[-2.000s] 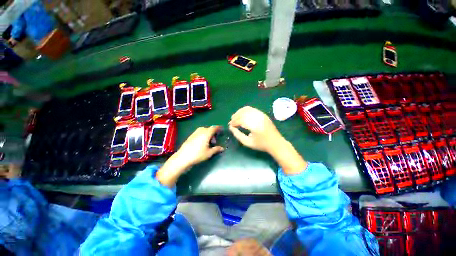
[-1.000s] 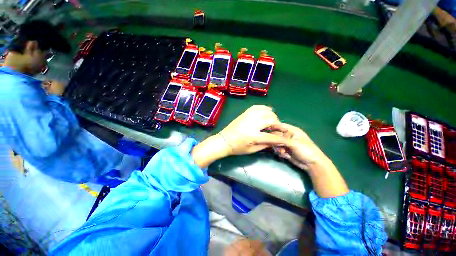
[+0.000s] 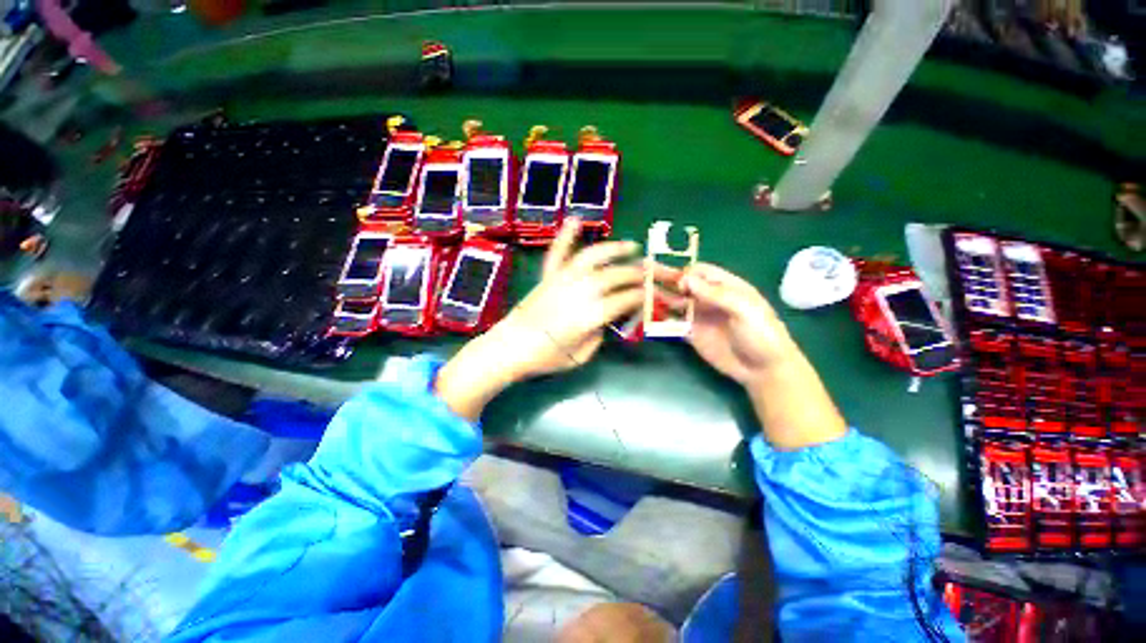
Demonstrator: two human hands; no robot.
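Note:
A thin pale frame piece, with a large rectangular opening and a rounded cutout at its top, stands roughly upright between my hands. My right hand grips its right side with thumb and fingers. My left hand is just left of the frame, with its fingers spread and blurred. A small red edge shows by my left thumb, below the fingers. It is mostly hidden, and whether my left hand holds it is unclear.
Red phone units stand in two rows at left, beside a black blister tray. At right are a white rounded item, a red stack and a tray of red housings. A grey post rises behind, near a lone phone.
My hands, close together a second ago, have moved apart, and the pale frame now shows upright between them. The view has shifted, so the neighbour's head is out of the picture.

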